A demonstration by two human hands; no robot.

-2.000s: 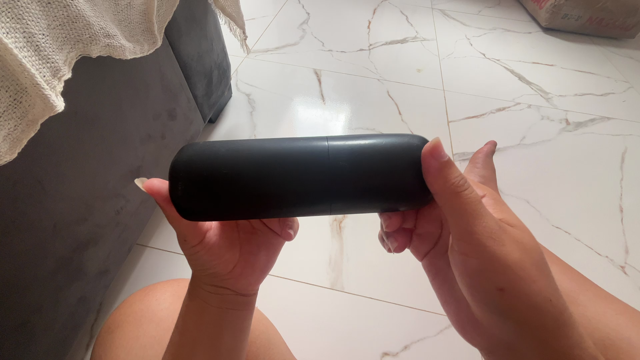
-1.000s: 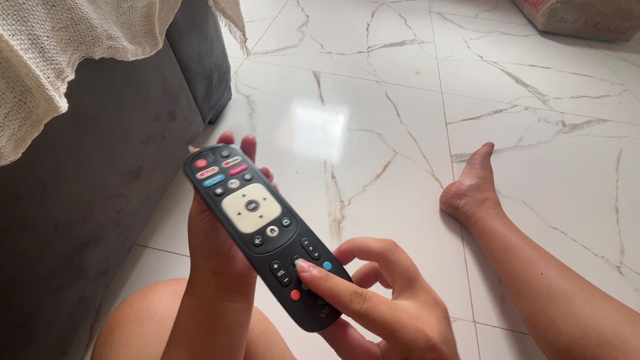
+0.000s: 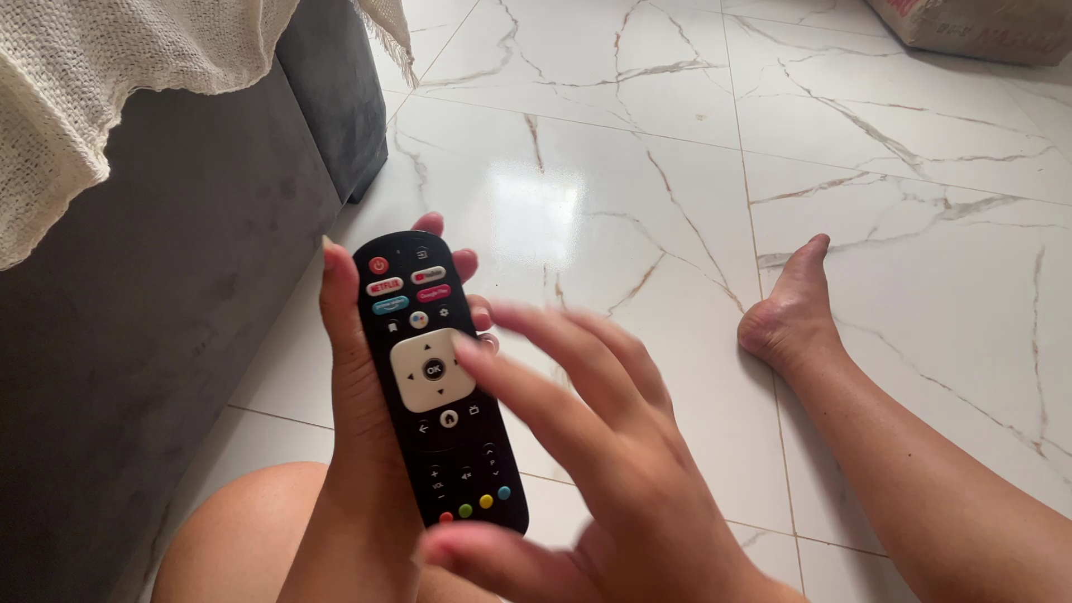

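A black TV remote control (image 3: 465, 448) lies face up in my left hand (image 3: 356, 368), its colored buttons, pale direction pad and round OK button showing. The left thumb runs along its left edge, and the fingertips come round the right edge from beneath. My right hand (image 3: 620, 435), slightly blurred, hovers over the remote's right side with its fingers spread. Its index fingertip is over the right part of the direction pad; whether it touches is unclear. The right thumb is near the remote's lower end, partly covering it.
A dark gray upholstered piece of furniture (image 3: 193, 184) stands at the left, with a cream woven throw (image 3: 193, 42) over it. My bare foot (image 3: 791, 318) rests on the marble-look tile floor (image 3: 628, 193) at the right. A package bearing writing (image 3: 980, 33) sits at the upper right.
Two seconds ago both hands held the remote sideways with its plain black side showing; its buttons now face me. Since one second ago my right hand has moved from the lower buttons up toward the direction pad.
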